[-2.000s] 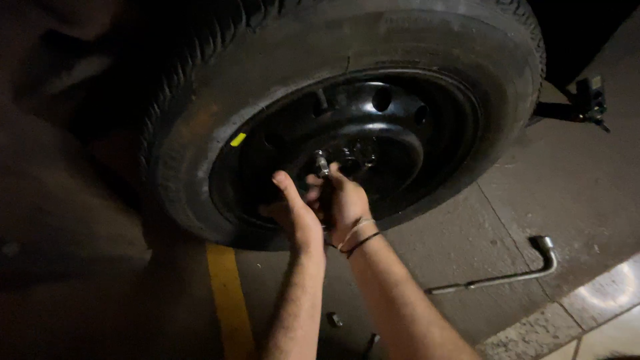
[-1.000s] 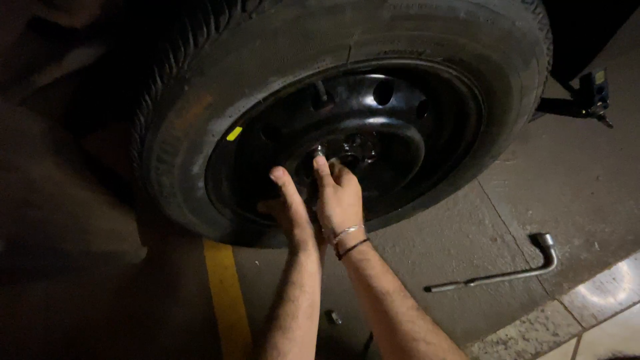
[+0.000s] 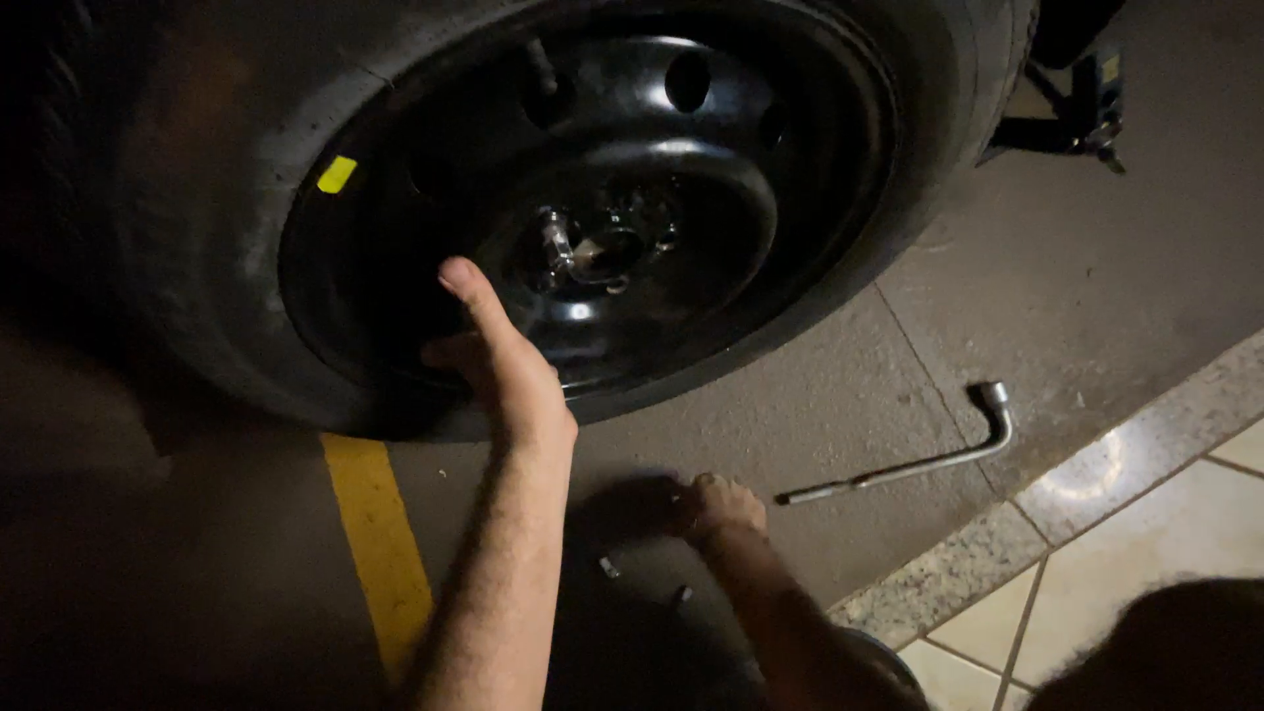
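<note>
My left hand (image 3: 509,360) is at the lower left of the black steel wheel (image 3: 726,341), thumb raised, other fingers partly hidden in shadow inside the rim; nothing shows in its grip. Up and right of it, a shiny metal piece (image 3: 556,242), seemingly a lug nut or stud, stands at the wheel's hub. My right hand is not in view. On the floor lie two small metal pieces, likely lug nuts, one below the wheel (image 3: 609,568) and one to its right (image 3: 684,594). An L-shaped lug wrench (image 3: 923,467) rests further right.
What looks like a bare foot (image 3: 726,504) is on the floor beside the small metal pieces. A jack (image 3: 1081,123) stands behind the tyre (image 3: 953,148) at the upper right. A yellow painted line (image 3: 380,553) runs below the wheel. Granite edging (image 3: 953,563) and pale tiles lie lower right.
My right hand has left the hub, where both hands were together, and the metal piece there is now uncovered. My left hand stays by the lower left of the rim. The view is closer.
</note>
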